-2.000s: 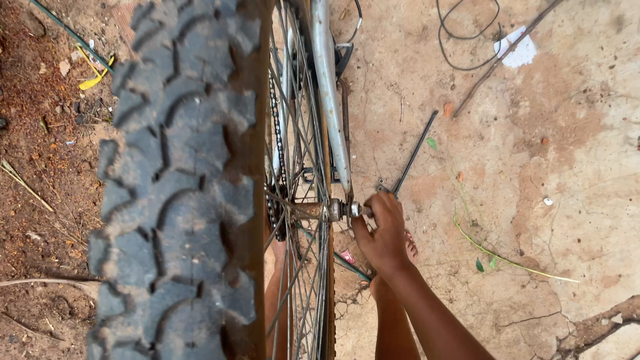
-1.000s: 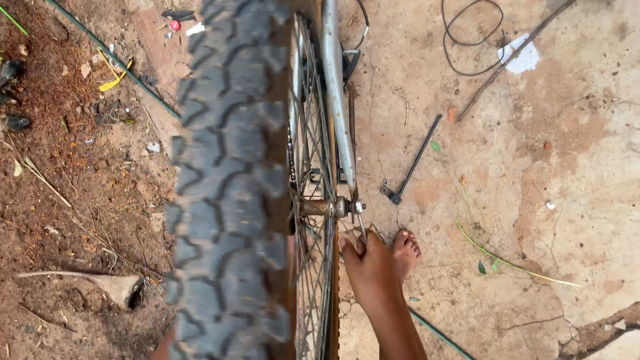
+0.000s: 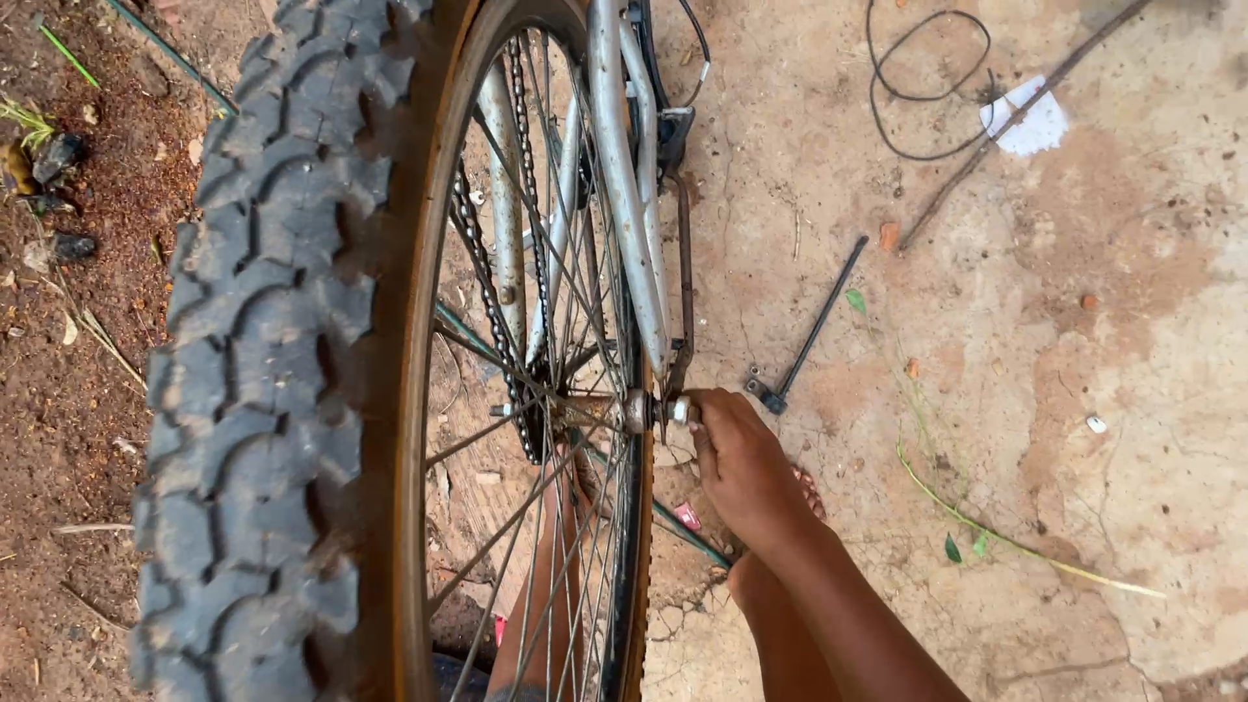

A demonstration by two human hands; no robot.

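A bicycle wheel with a knobbly black tyre (image 3: pixel 263 390) stands upright across the left half of the head view. Its rusty hub (image 3: pixel 595 409) sits between the spokes, and a chain (image 3: pixel 531 195) runs down on the hub's far side. The silver frame stays (image 3: pixel 629 185) reach down to the axle end. Fingers of my right hand (image 3: pixel 746 463) close around the axle nut (image 3: pixel 680 409), partly covering it; the fingertips are partly hidden. My left hand is not in view. A black tool with a long bar (image 3: pixel 819 317) and a socket-like head lies on the ground beyond my right hand.
A thin black cable (image 3: pixel 877 88) lies looped at the upper right, near a brown stick (image 3: pixel 1024 117) crossing white paper (image 3: pixel 1038 122). A green stem (image 3: pixel 1024 556) lies at right. My legs and a foot (image 3: pixel 809 490) are close beside the wheel. Cracked ground surrounds them.
My right hand has moved up from just below the axle end to the nut. The dark tool lies on the ground as it did a second ago.
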